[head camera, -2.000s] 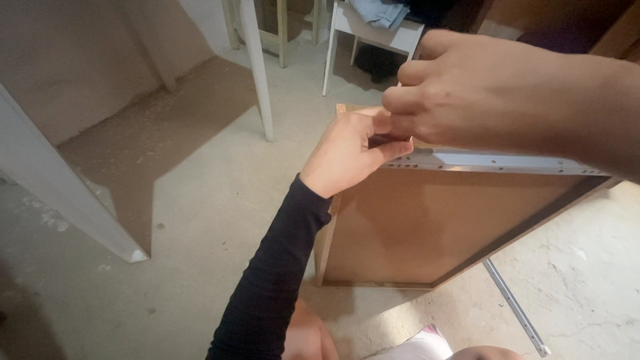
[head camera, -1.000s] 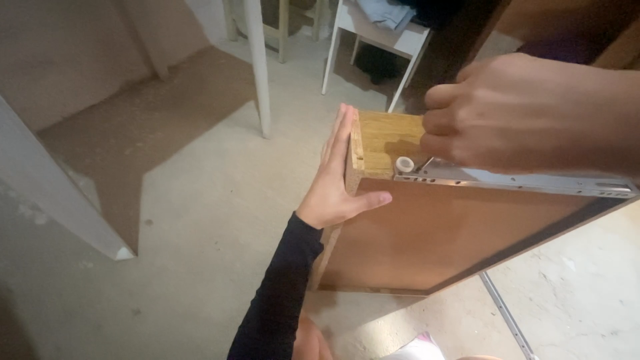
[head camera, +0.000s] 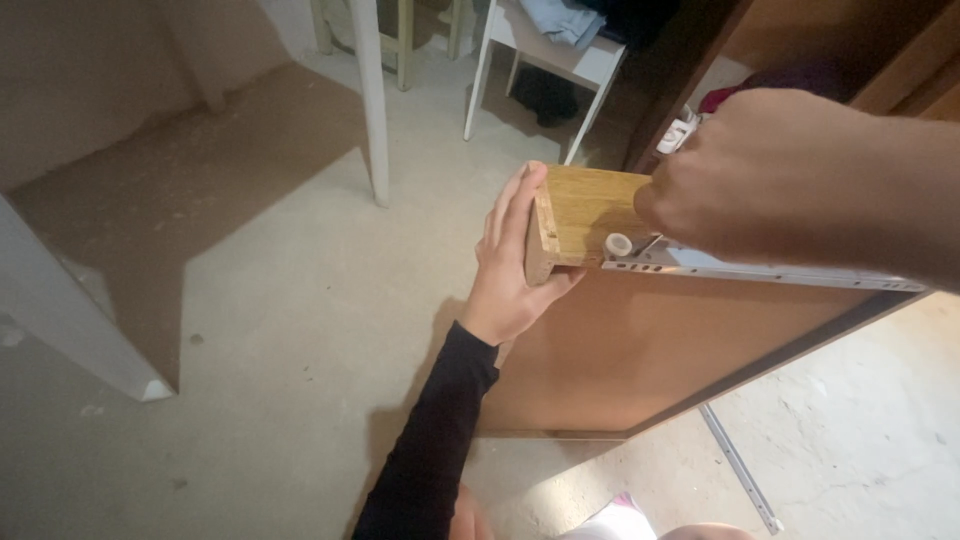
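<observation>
A wooden drawer (head camera: 600, 352) stands on its side, with its pale brown bottom panel facing me. My left hand (head camera: 514, 262) grips the drawer's near-left corner, fingers along the end board and thumb on the lower edge. Along the upper side board (head camera: 592, 199) lies a metal drawer slide (head camera: 720, 274) with a small white roller (head camera: 618, 244) at its left end. My right hand (head camera: 735, 180) is closed above the slide; a thin metal shaft shows beneath it, close to the roller. Most of what it holds is hidden, so the tool's kind is unclear.
Another metal slide (head camera: 739, 469) lies on the concrete floor at the lower right. A small white table (head camera: 555, 52) with folded cloth stands behind the drawer, beside a brown wooden cabinet (head camera: 694, 82). White legs (head camera: 369, 105) of furniture stand at the left.
My left hand has gone from beside my right hand at the slide's end to the drawer's corner. The roller, hidden at first, now shows. My right hand stays over the slide.
</observation>
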